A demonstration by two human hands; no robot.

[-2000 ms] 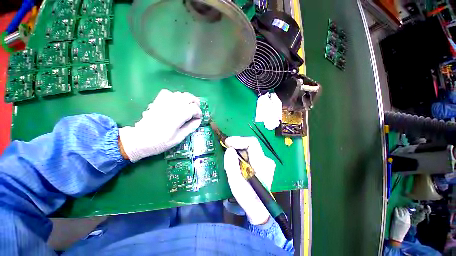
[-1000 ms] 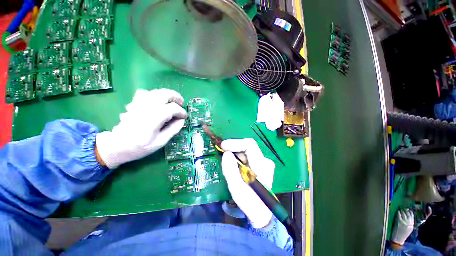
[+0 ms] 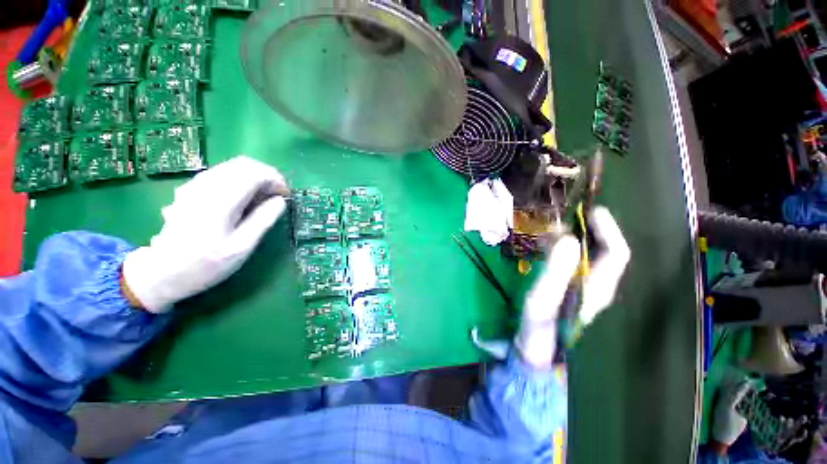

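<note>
The green PCB panel (image 3: 319, 270), six small joined boards in two columns of three, lies on the green mat. My gloved left hand (image 3: 213, 227) is at its upper left; the curled fingertips are close to or touching the panel's edge. I cannot tell whether they hold thin wire. My gloved right hand (image 3: 580, 272), blurred, is beside the conveyor and shut on the soldering iron (image 3: 582, 217), whose tip points up, away from the panel. Part of the iron's handle is hidden by the glove and blur.
Several PCB panels (image 3: 102, 106) lie at upper left. A clear round hood (image 3: 354, 82) overhangs the mat beside a black fan (image 3: 475, 136). Tweezers (image 3: 483, 266), a white wipe (image 3: 489, 211) and a tip-cleaning tray (image 3: 528, 234) lie at right. The conveyor (image 3: 626, 317) carries another panel (image 3: 612, 109). Another worker's gloved hand (image 3: 728, 412) shows lower right.
My right hand has lifted the iron off the panel and moved right, to the stand and conveyor. My left hand has moved left and slightly down, uncovering the panel's upper left board.
</note>
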